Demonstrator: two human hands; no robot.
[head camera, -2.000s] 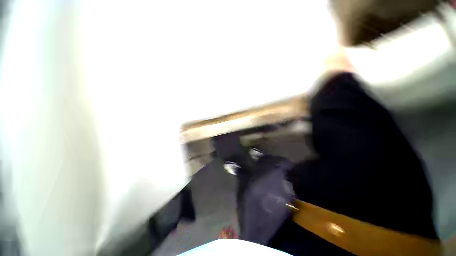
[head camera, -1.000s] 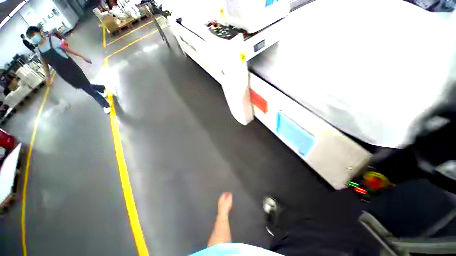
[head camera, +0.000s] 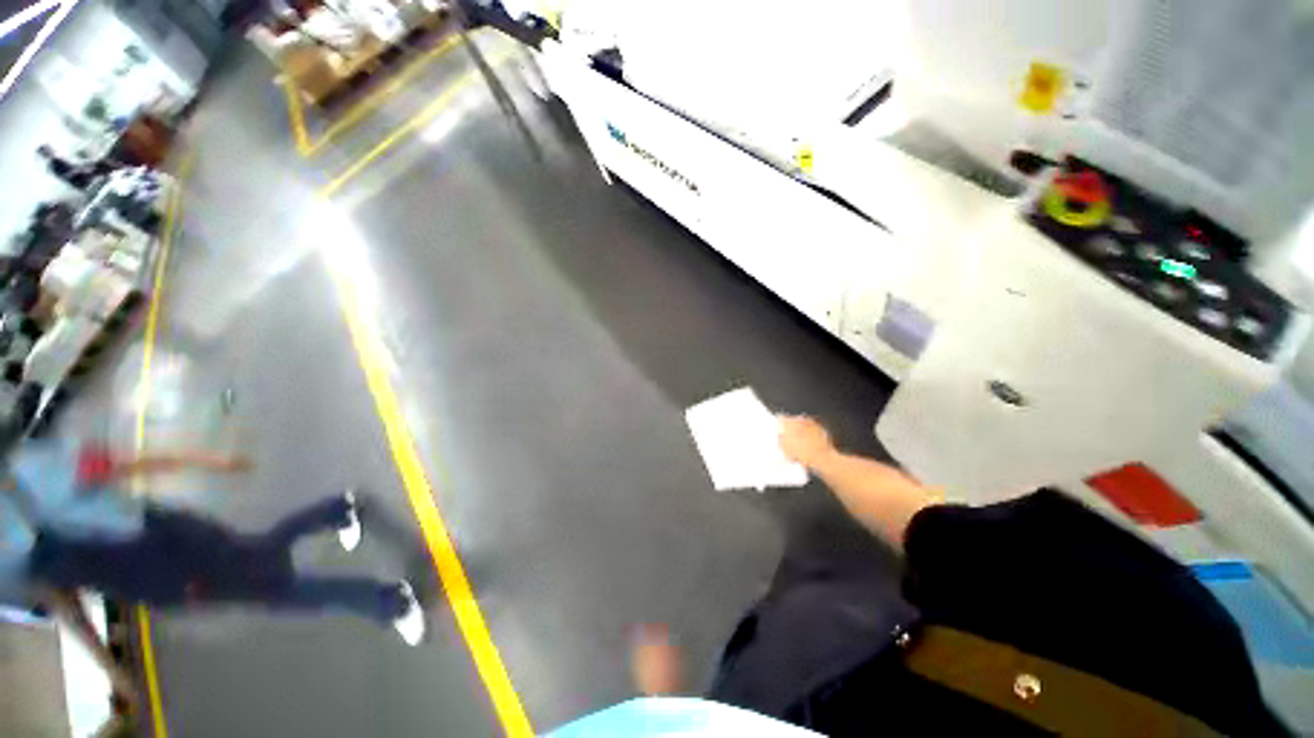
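Observation:
My right hand (head camera: 804, 438) holds a white paper (head camera: 741, 441) by its right edge, above the grey floor beside the cutting machine. The paper looks like one or more flat sheets; I cannot tell how many. My right forearm is bare below a black sleeve. My left hand (head camera: 656, 660) is a small blurred shape near the bottom edge, partly hidden behind a light blue edge. Its fingers cannot be made out.
The white machine body (head camera: 994, 346) stands at the right, with a black control panel (head camera: 1167, 267) and a red and yellow emergency stop (head camera: 1076, 199). A person (head camera: 216, 555) walks at the lower left, near a yellow floor line (head camera: 418, 498). Loaded pallets stand at the upper left.
My right hand has come into view with the paper. My left hand has dropped lower. The control panel now shows larger at the right, and the person appears nearer, at lower left.

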